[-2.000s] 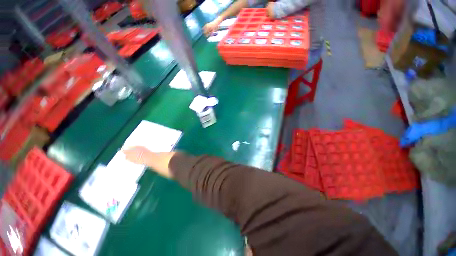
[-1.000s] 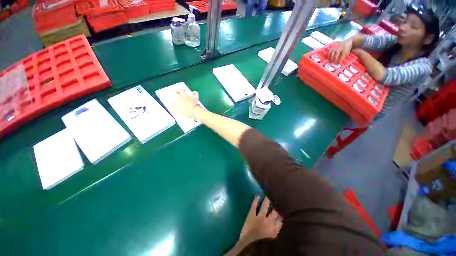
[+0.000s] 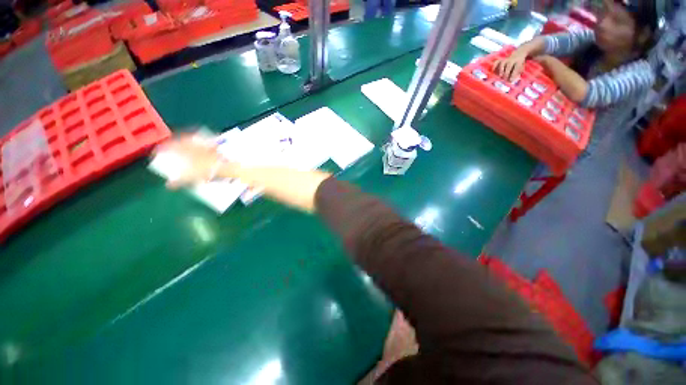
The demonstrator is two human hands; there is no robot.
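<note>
Flat white boxes lie in an uneven, partly touching row on the green line; one broad white box [image 3: 335, 137] lies right of my right hand. My right hand [image 3: 201, 162], at the end of a brown sleeve, is stretched to the left end of the row and blurred. It is over or at a white box [image 3: 167, 163]; whether its fingers grip it cannot be told. My left hand [image 3: 400, 340] is low in the picture, mostly hidden behind the right sleeve, its fingers not clear.
A red compartment tray [image 3: 83, 124] lies at left. A white container with open lid [image 3: 401, 150] stands by the slanted metal post [image 3: 432, 64]. Clear bottles [image 3: 286, 49] stand beyond. A person in striped sleeves [image 3: 620, 83] leans on stacked red trays [image 3: 526, 113] at right.
My right hand has moved left from a middle box to the row's left end. The boxes lie further right and closer together. My left hand is more hidden.
</note>
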